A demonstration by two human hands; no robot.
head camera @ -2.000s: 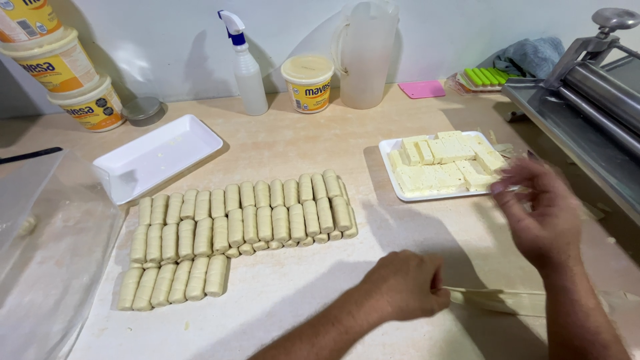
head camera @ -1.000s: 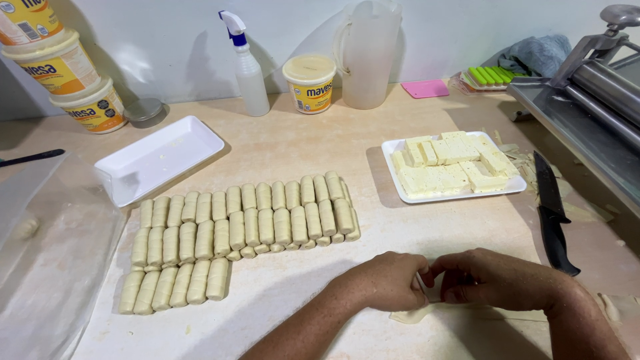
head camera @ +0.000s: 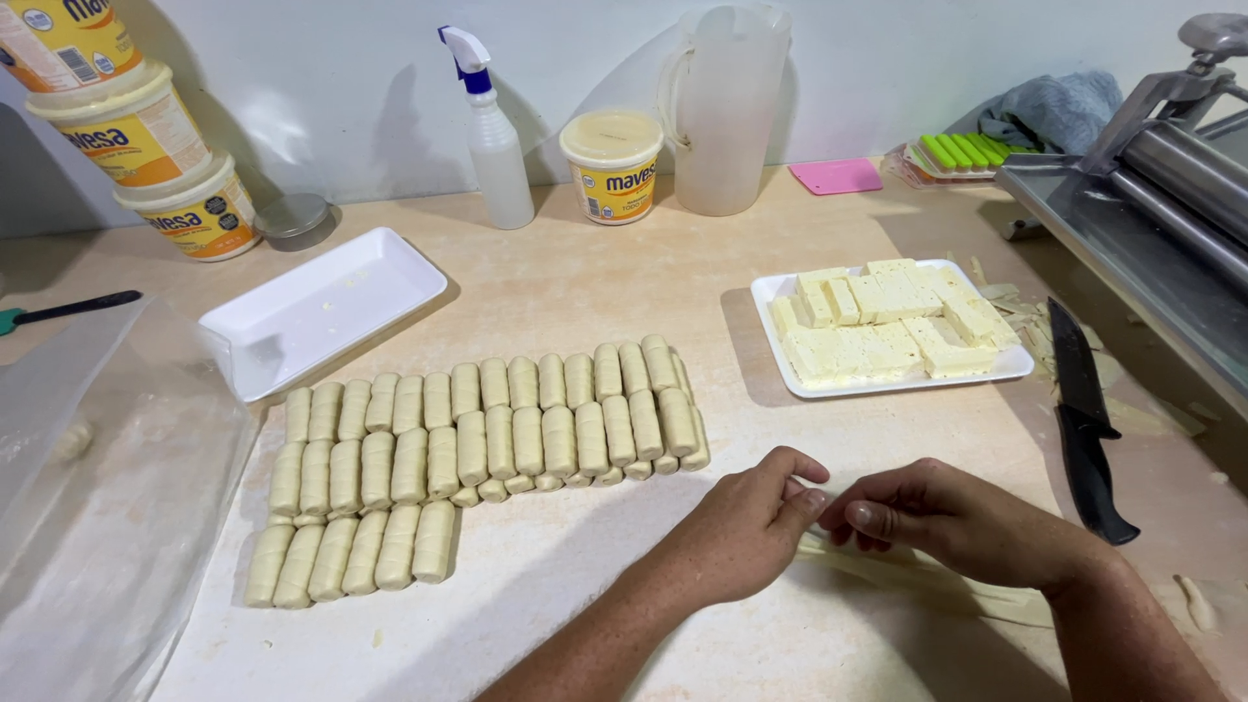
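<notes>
My left hand (head camera: 746, 526) and my right hand (head camera: 926, 522) meet fingertip to fingertip over the front right of the table. Between them is a small pale piece, mostly hidden by the fingers, at the end of a long dough strip (head camera: 936, 578) that lies under my right hand. Up and left, dough-wrapped rolls (head camera: 444, 463) are stacked in rows. Beyond my hands, a white foam tray (head camera: 877, 388) holds blocks of white cheese (head camera: 853, 351). A black-handled knife (head camera: 1087, 429) rests to the right among dough scraps.
A shallow white tray (head camera: 327, 312) is at the left, beside a clear plastic sheet (head camera: 117, 507). Along the wall stand margarine tubs (head camera: 614, 171), a spray bottle (head camera: 499, 146) and a plastic pitcher (head camera: 731, 117). A metal dough roller (head camera: 1170, 185) occupies the right edge.
My right hand has come down and left from beside the cheese tray to meet my left hand. The knife, hidden two seconds ago, now shows on the table.
</notes>
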